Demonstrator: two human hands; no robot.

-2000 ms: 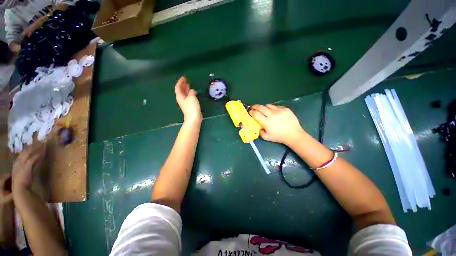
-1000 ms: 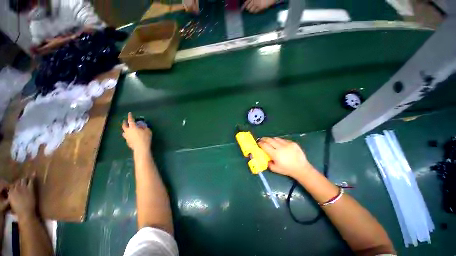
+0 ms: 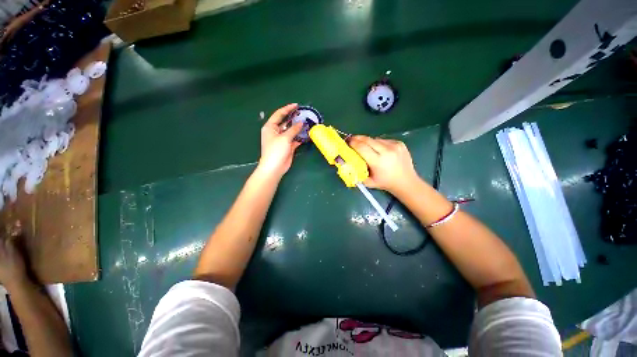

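My left hand [image 3: 278, 143] holds a round black unit with a pale centre [image 3: 304, 120] by its left side on the green bench. My right hand [image 3: 383, 162] grips the yellow hot glue gun [image 3: 338, 155], its front end over the unit's lower right edge, hiding the nozzle tip. A translucent glue stick [image 3: 377, 207] sticks out of the gun's back. A second round unit [image 3: 381, 97] lies to the right, untouched.
White discs [image 3: 43, 118] and a black heap [image 3: 49, 38] are on the brown board [image 3: 77, 209] at left, near another person's arm [image 3: 31, 307]. A cardboard box [image 3: 155, 21], white post [image 3: 531, 73], spare glue sticks [image 3: 541, 202] and black parts [image 3: 618, 188] surround the bench.
My left hand has brought a unit from the left to in front of the gun. The gun's front now overlaps it. The view has shifted, and one other unit lies further right.
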